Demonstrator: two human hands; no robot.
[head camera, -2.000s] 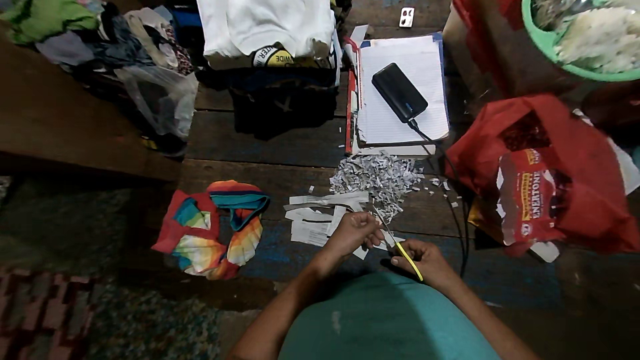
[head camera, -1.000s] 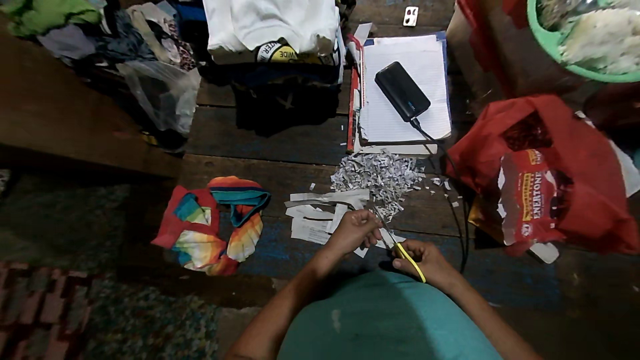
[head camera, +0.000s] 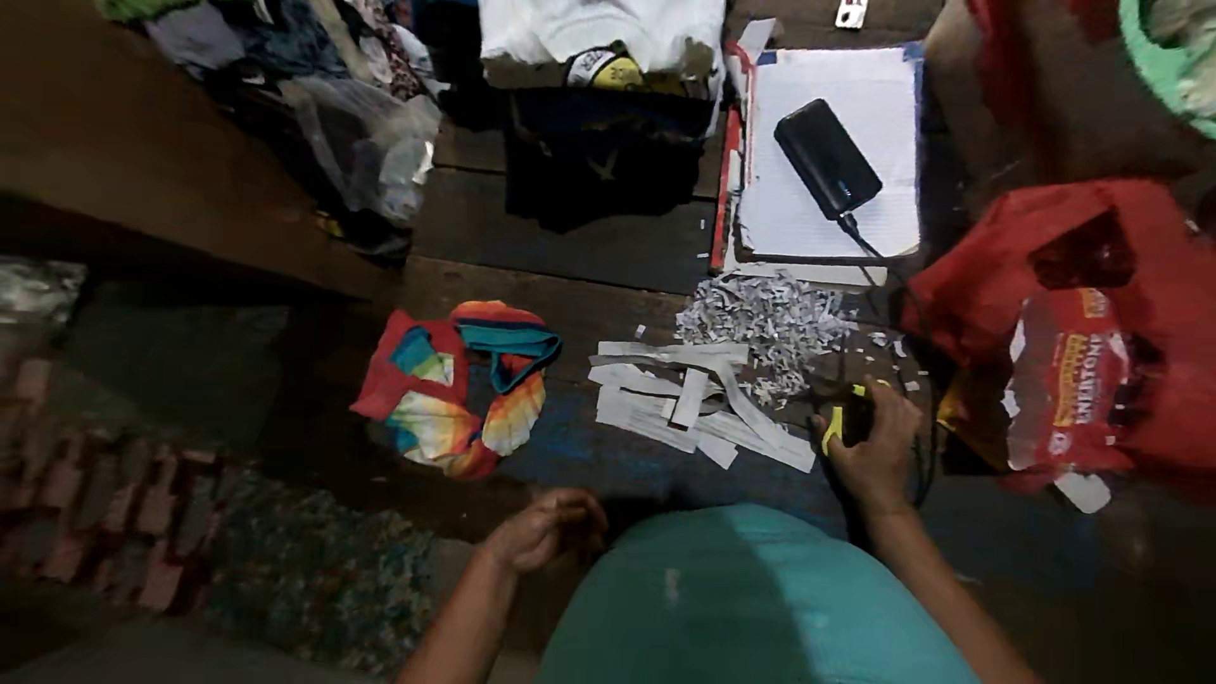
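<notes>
My right hand is on a pair of scissors with yellow-trimmed handles, at the right of the paper; the blades are hard to make out. My left hand is near the front edge of the wooden surface, fingers curled, and nothing shows in it. Between and beyond my hands lie loose white paper strips, some crossing each other. Just behind them is a heap of small paper snippets, with a few scattered bits to its right.
A black power bank with a cable lies on a lined notebook. A red plastic bag stands right, below a green basin. Colourful cloth lies left; folded clothes are behind. A clear plastic bag hangs back left.
My hands have moved apart from over the strips' front edge: the left toward the left and my body, the right with the scissors toward the right. The strip my left hand held is no longer in it.
</notes>
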